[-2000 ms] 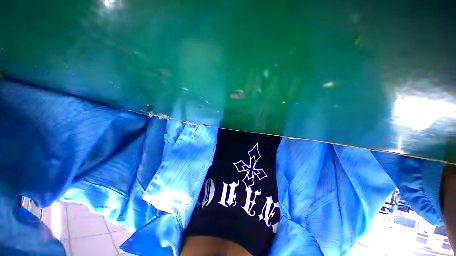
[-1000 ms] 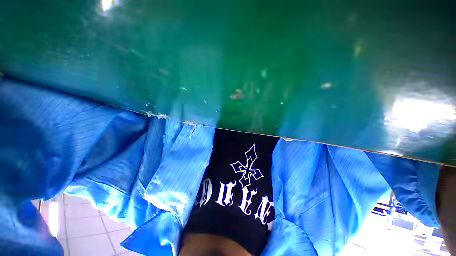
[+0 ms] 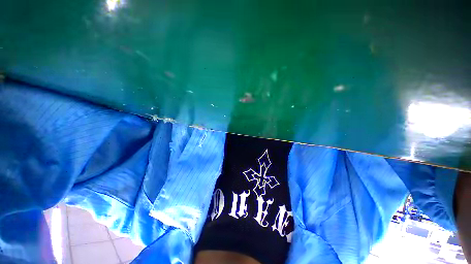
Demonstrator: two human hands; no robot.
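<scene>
The glossy green bench mat (image 3: pixel 206 56) fills the upper part of the head view, with small specks and a reddish mark (image 3: pixel 247 97) near its front edge. No part or tool shows on it. Neither of my hands is in the picture. A blue smock sleeve (image 3: pixel 46 139) lies along the left side, and its hand is out of view. At the right rim a blue cuff (image 3: pixel 426 193) and a dark strip of bare forearm (image 3: pixel 465 206) show, cut off by the picture's edge.
The bench's front edge (image 3: pixel 320 146) slopes down to the right, close to my open blue smock (image 3: pixel 330 201) and black printed shirt (image 3: pixel 253 206). Pale floor tiles (image 3: pixel 88 237) show at lower left. Bright blurred items (image 3: pixel 428 234) show at lower right. Light glares on the mat.
The view shifts slightly, and the shirt and smock folds move a little to the right since one second ago. Nothing on the mat has moved.
</scene>
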